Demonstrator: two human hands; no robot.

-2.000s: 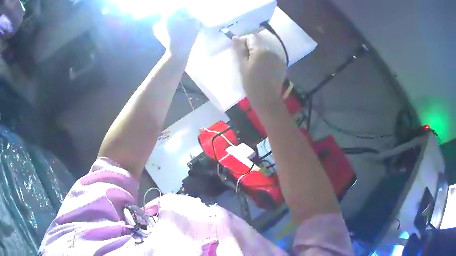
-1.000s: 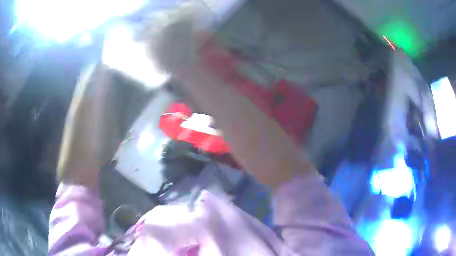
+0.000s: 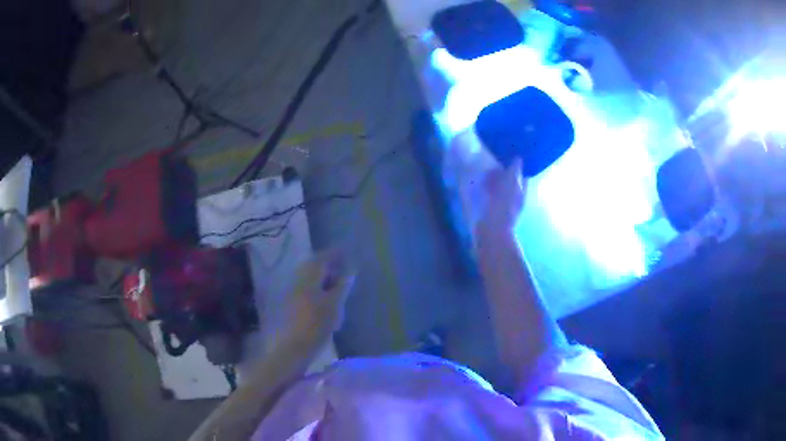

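Observation:
A white camera unit with a black rounded face (image 3: 527,129) is at the glaring white bench (image 3: 595,297). My right hand (image 3: 498,196) is at its lower left edge, with a fingertip over the rim of the black face; glare washes out the unit's body, and I cannot tell whether it touches the bench. My left hand (image 3: 321,291) is blurred, loosely curled and empty, over the white base plate (image 3: 284,228) at the lower middle.
Two more black-faced units lie on the bench, one at the back (image 3: 477,28) and one at the right (image 3: 686,189). A red machine (image 3: 142,207) stands at left, with a white platform (image 3: 15,241) at the edge. Black cables (image 3: 297,108) and yellow lines (image 3: 383,258) cross the floor.
The view has swung right from the red machine to the bench. Both hands have left the white device on the platform; my right hand is now at a unit by the bench.

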